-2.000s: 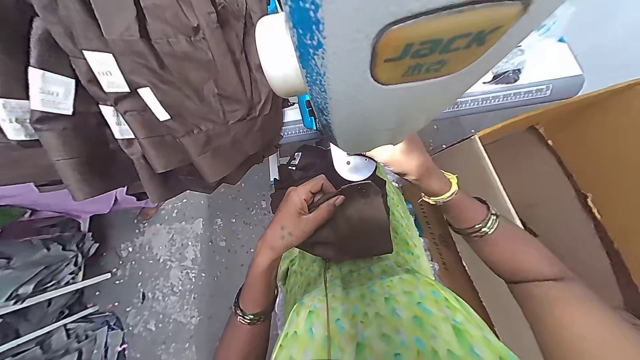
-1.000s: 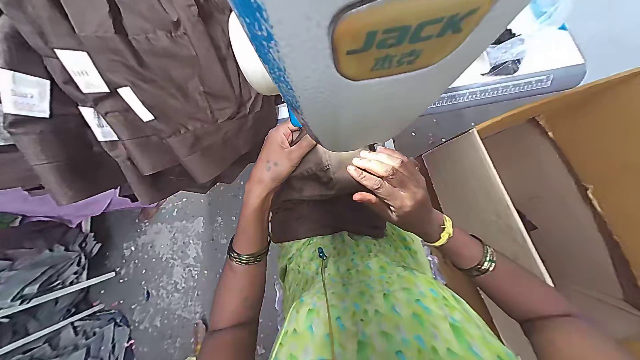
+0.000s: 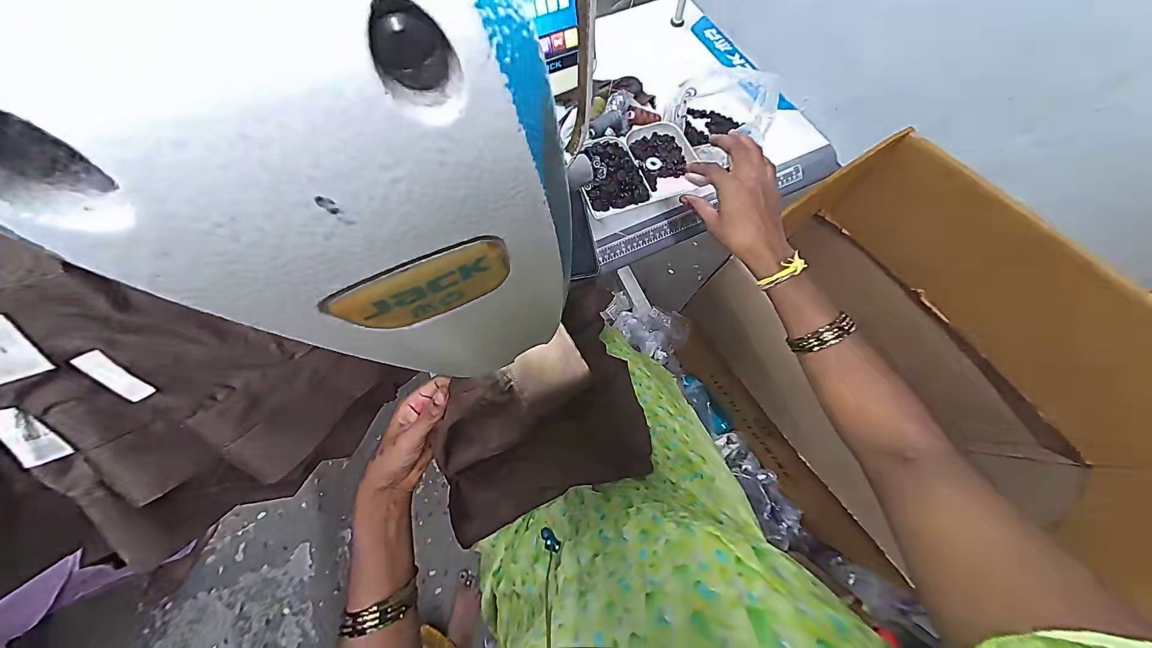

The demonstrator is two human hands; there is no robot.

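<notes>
A dark brown fabric piece (image 3: 558, 441) hangs over my lap beneath the head of a Jack sewing machine (image 3: 297, 180). At the fabric's left edge is my left hand (image 3: 409, 436), its fingertips partly hidden by the machine head; whether it grips the cloth is unclear. My right hand (image 3: 742, 198) has its fingers spread at the right rim of a white divided tray (image 3: 661, 191) holding small dark buttons (image 3: 616, 175). Nothing is visible between its fingers.
Brown garments with white tags (image 3: 225, 396) are piled at the left. A large cardboard box (image 3: 990, 225) stands open at the right. Behind the tray lie a clear plastic bag (image 3: 760, 90) and a screen (image 3: 555, 22). Crumpled plastic (image 3: 765, 495) lies beside the box.
My right hand has left the fabric under the machine head and moved out to the button tray. My left hand stays near the fabric's left side. The view has swung to the right.
</notes>
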